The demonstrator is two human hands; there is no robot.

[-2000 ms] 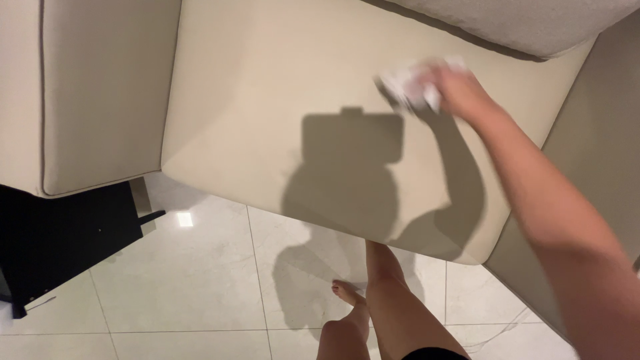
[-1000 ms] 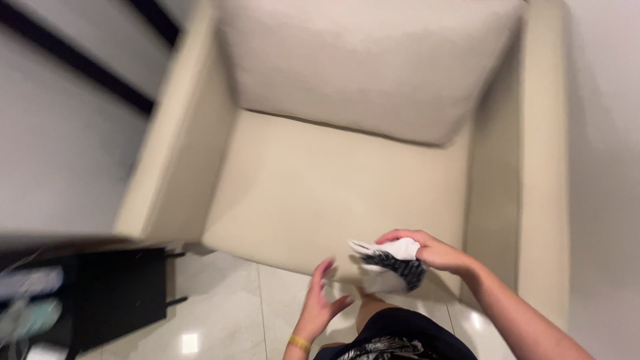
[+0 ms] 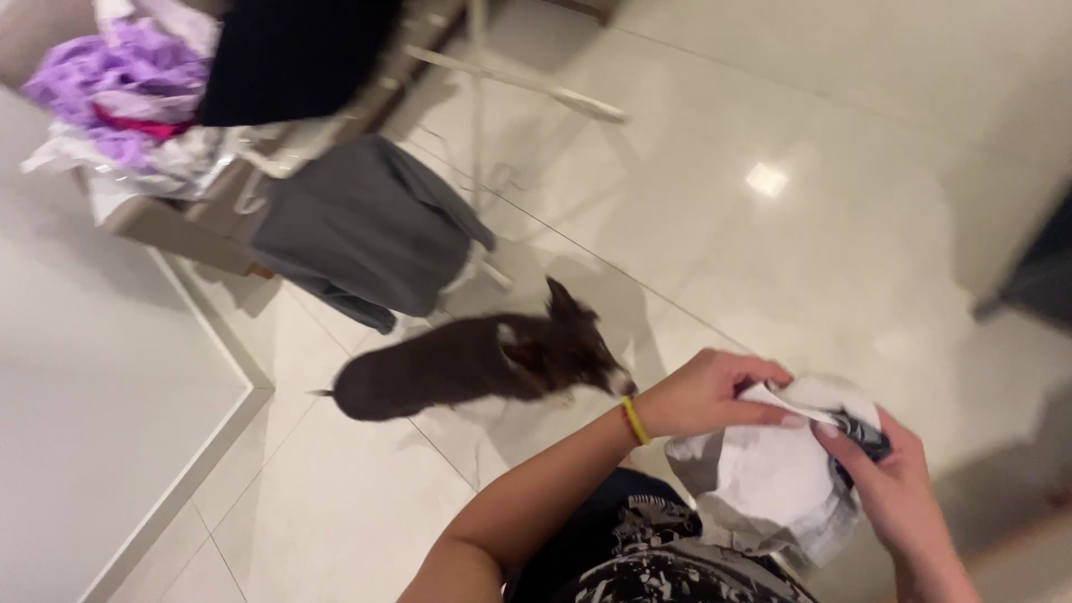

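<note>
A white cloth with a dark patterned part hangs between my two hands at the lower right, in front of my body. My left hand, with a yellow band at its wrist, pinches the cloth's upper edge between thumb and fingers. On the cloth's right side my right hand grips the dark patterned part, its thumb on top. The two hands are close together but apart. Folds hide some of the fingertips.
A dark brown dog stands on the tiled floor, its nose by my left wrist. Behind it a grey garment and a black one hang on a rack. Purple and white clothes are heaped upper left. A dark object stands at the right edge.
The view has swung away from the armchair to the floor with the dog and hanging clothes. My left hand, apart from the cloth one second ago, now holds it together with my right hand.
</note>
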